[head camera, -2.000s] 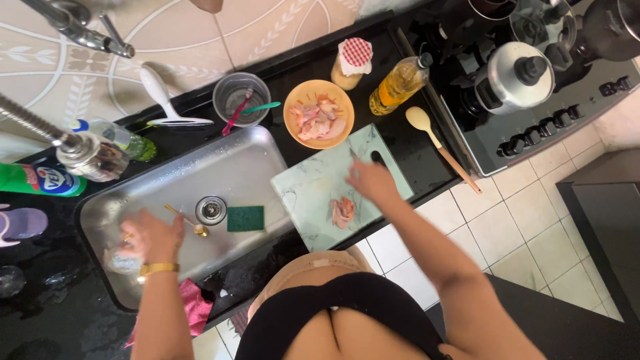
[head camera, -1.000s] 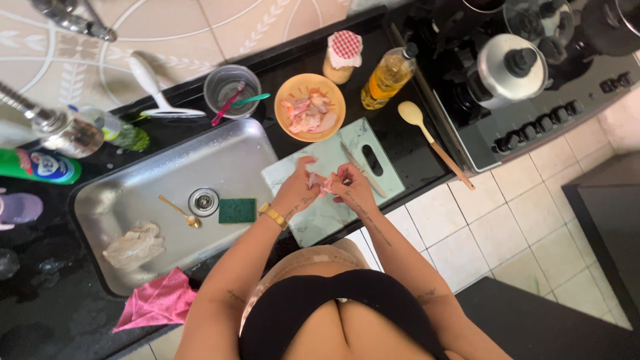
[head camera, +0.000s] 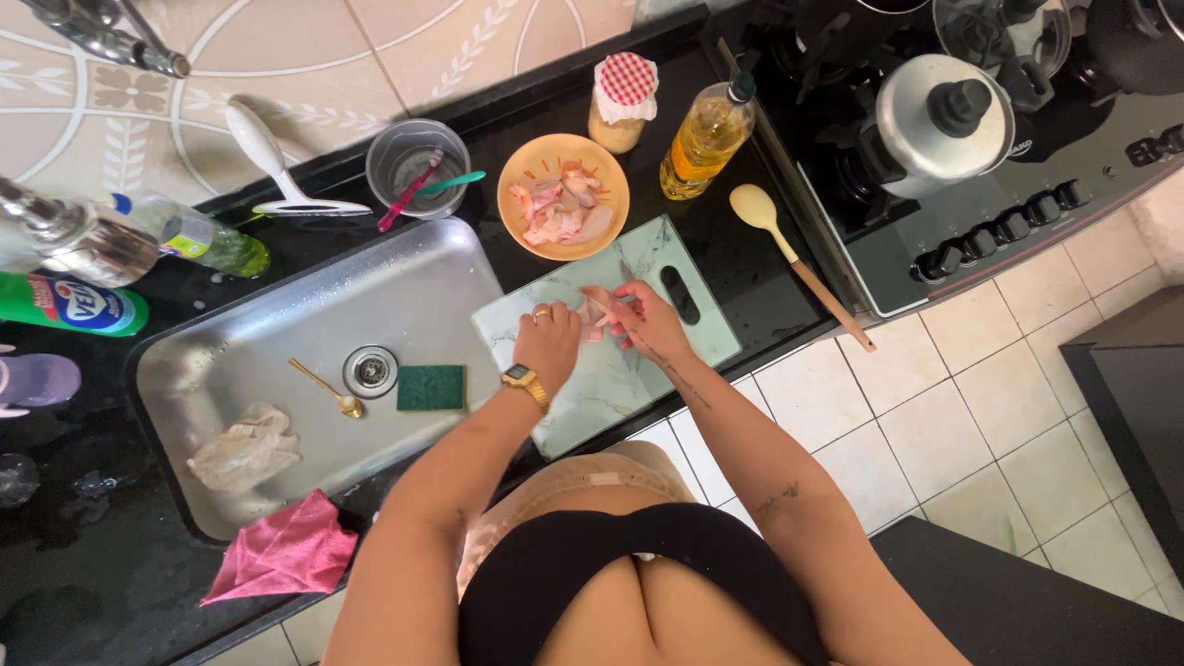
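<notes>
A piece of raw chicken (head camera: 592, 314) is held between both hands over a marbled glass cutting board (head camera: 601, 398). My left hand (head camera: 548, 344), with a gold watch at the wrist, grips its left side. My right hand (head camera: 647, 319) pinches its right side with thumb and fingers. Under my right hand a knife (head camera: 628, 272) shows in part on the board; the rest is hidden. Just behind the board, an orange plate (head camera: 511, 217) bears several raw chicken pieces (head camera: 564, 208).
At left, the steel sink (head camera: 305, 324) holds a green sponge (head camera: 431, 387), a golden spoon (head camera: 333, 388) and a crumpled plastic bag (head camera: 248, 449). A pink cloth (head camera: 282, 550) lies at its edge. An oil bottle (head camera: 708, 139), jar (head camera: 622, 102), wooden-handled spoon (head camera: 800, 264) and stove (head camera: 897, 268) are at right.
My left hand has moved from the sink to the board, and the plastic bag now lies in the sink. The chicken piece, earlier on the board, is between both hands.
</notes>
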